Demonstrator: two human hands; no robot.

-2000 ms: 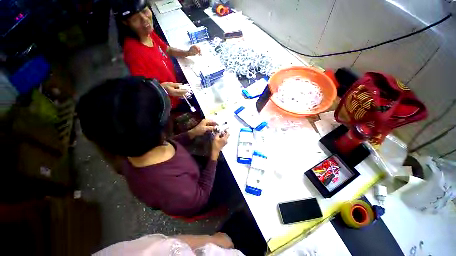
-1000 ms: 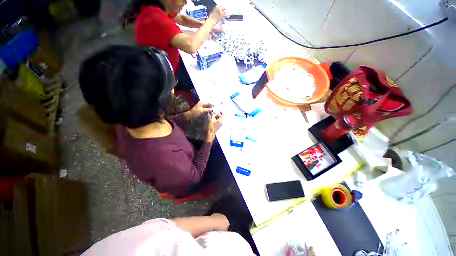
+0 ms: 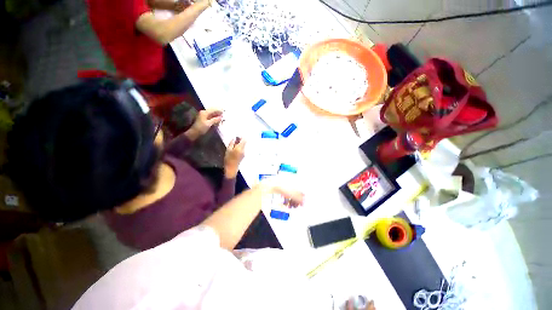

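My left hand reaches from a pale pink sleeve over the white bench, among slim white boxes with blue ends. It is blurred, and whether it touches or holds a box cannot be told. My right hand is small, blurred and cut off by the bottom edge; something pale shows at its fingers, but its grip is unclear. White coiled cables lie at the lower right, by the black mat.
A black phone, tape roll, black tray, orange basket and red bag are on the bench. One neighbour in maroon sits close at left; another in red sits beyond.
My left arm has stretched forward over the bench to the boxes. The view has shifted, so bench items appear further left and mostly higher. The maroon-clad neighbour's hands are further apart.
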